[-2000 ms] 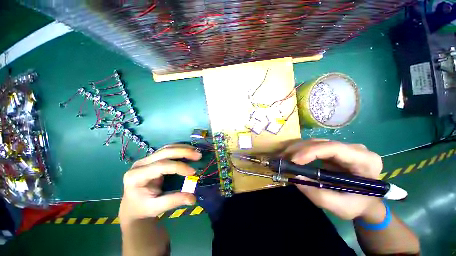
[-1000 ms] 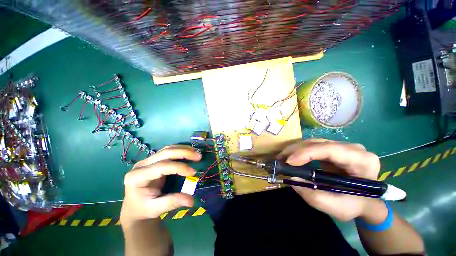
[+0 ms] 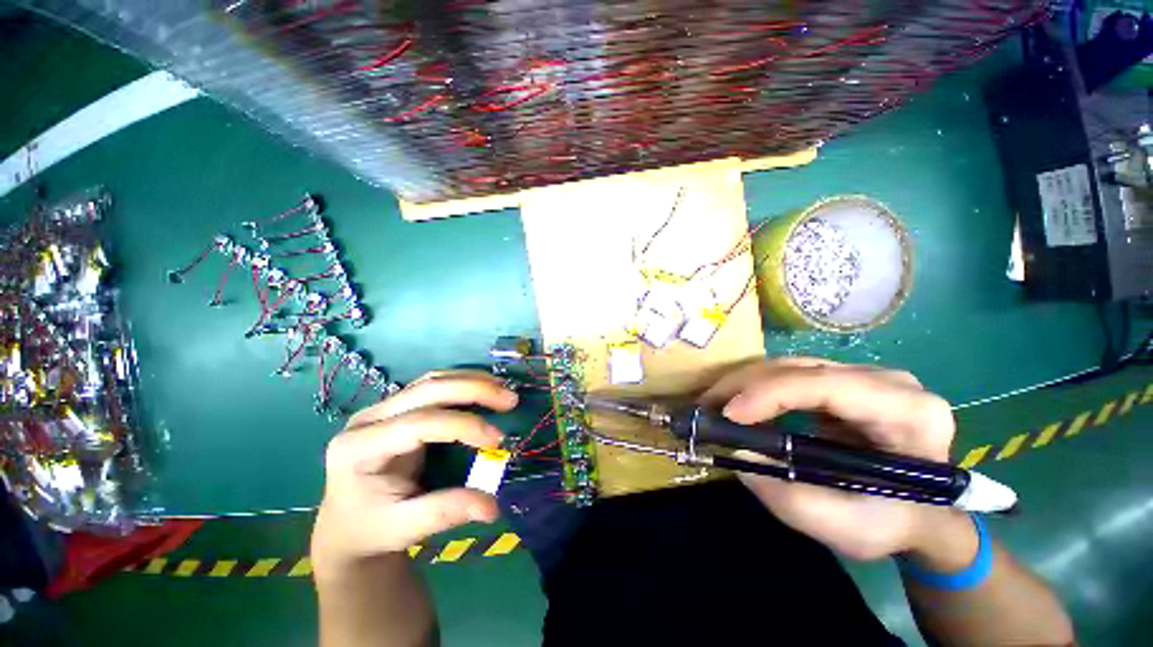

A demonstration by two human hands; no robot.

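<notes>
My right hand [image 3: 841, 442] holds the black soldering iron [image 3: 872, 474], its tip and thin feed tube at the green PCB panel [image 3: 578, 436] on the left edge of the pale work board [image 3: 632, 228]. My left hand [image 3: 411, 474] holds a small silver-white lithium cell [image 3: 486, 473] with yellow tape between thumb and fingers. Its red and black leads [image 3: 535, 436] run to the panel near the iron tip. Another cell [image 3: 511, 348] lies left of the panel's upper end. Several loose cells [image 3: 660, 319] lie on the board. The exact contact at the tip is too small to tell.
Behind the board stands the large cell rack [image 3: 544, 89]. A round tip-cleaning tin [image 3: 841, 266] stands right of the board. Wired board strips [image 3: 304, 297] lie at left, a clear bag of cells [image 3: 70, 367] at far left. A black box with a white label [image 3: 1068, 209] stands at far right.
The whole view has shifted slightly. Both hands keep nearly the same pose, and the iron tip stays at the panel beside the leads.
</notes>
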